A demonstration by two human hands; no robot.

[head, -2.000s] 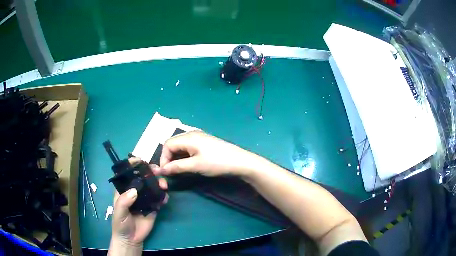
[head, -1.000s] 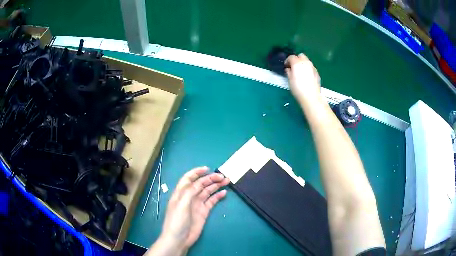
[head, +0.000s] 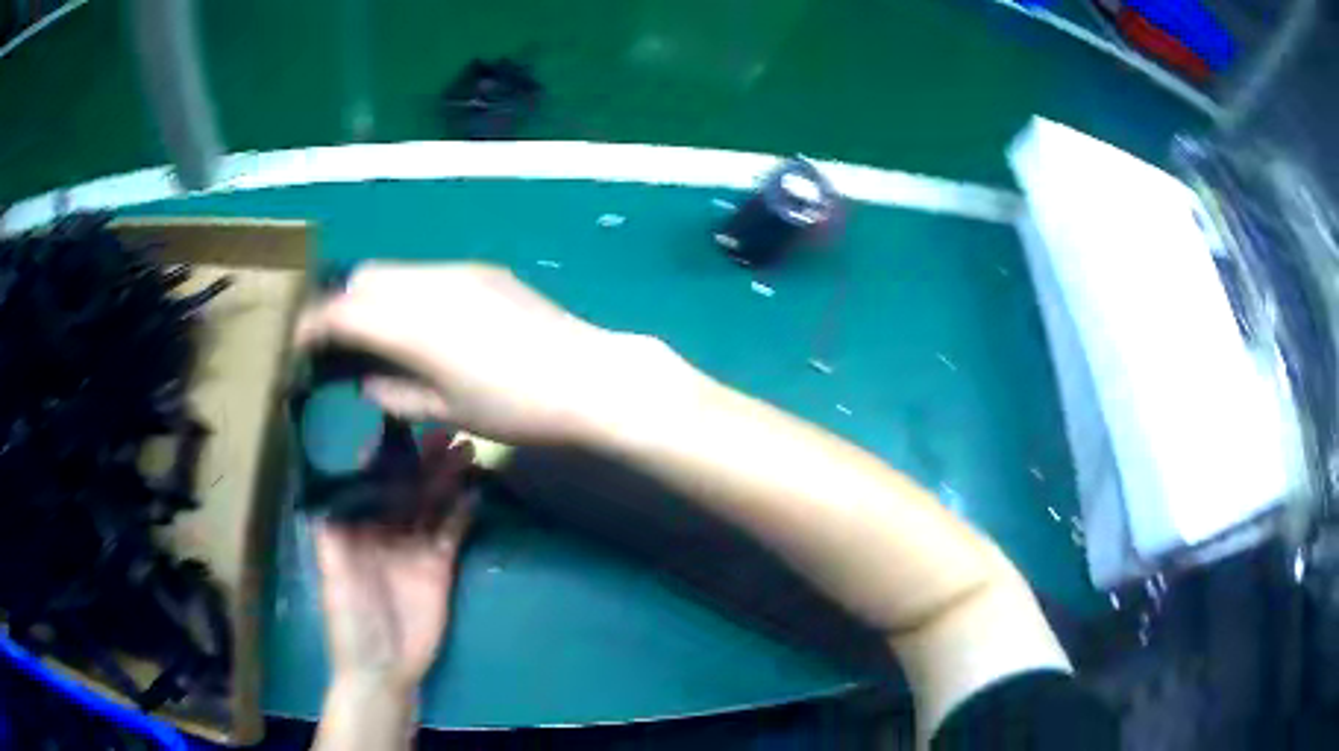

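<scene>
A black plastic bracket (head: 311,481) with a large round opening is held above the mat beside the tray; green shows through the opening. My left hand (head: 385,580) holds it from below, with the fingers at its right side. My right hand (head: 470,345) is on its upper part, the fingers bent over the top edge. The frame is blurred and my right hand hides part of the bracket. Black foam strips (head: 632,506) lie under my right forearm, with a bit of pale backing paper (head: 482,451) showing.
A cardboard tray (head: 242,426) heaped with black brackets is at the left. A stack of round wired components (head: 775,217) is near the rear rail (head: 588,162). A black part (head: 492,99) lies beyond the rail. A white slab (head: 1145,352) and crinkled plastic are at the right.
My right hand has come back from beyond the rail, leaving the black part there. My left hand, empty a second ago, now holds a bracket with an open hole. The view has shifted.
</scene>
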